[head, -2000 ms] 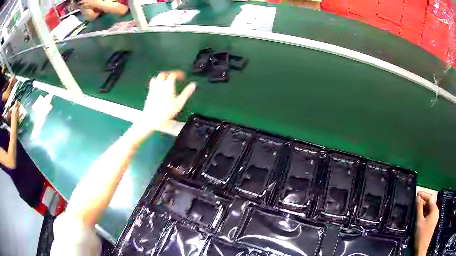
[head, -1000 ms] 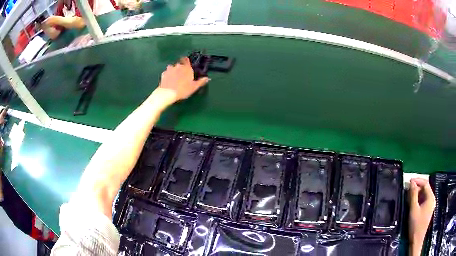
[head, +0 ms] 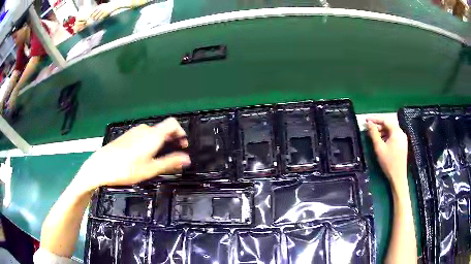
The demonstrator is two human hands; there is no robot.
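A large glossy black blister tray lies in front of me. The visible top-row pockets on the right hold black framed parts with cut-outs. In the row below, the left and middle pockets hold parts and the right pocket is plain. My left hand is over the tray's upper left, slightly blurred, thumb and fingers apart; whether a dark part is beneath the fingers cannot be told. My right hand rests beside the tray's right edge, fingers loosely bent, nothing visible in it.
A second black tray or stack lies at the right. On the green belt are a black part and a dark cluster further left. White rails edge the belt. Other people's arms show at the upper left.
My left hand has come back from the parts on the belt to over the tray. Fewer parts lie there. The middle pocket of the second row now holds a part. The view has shifted.
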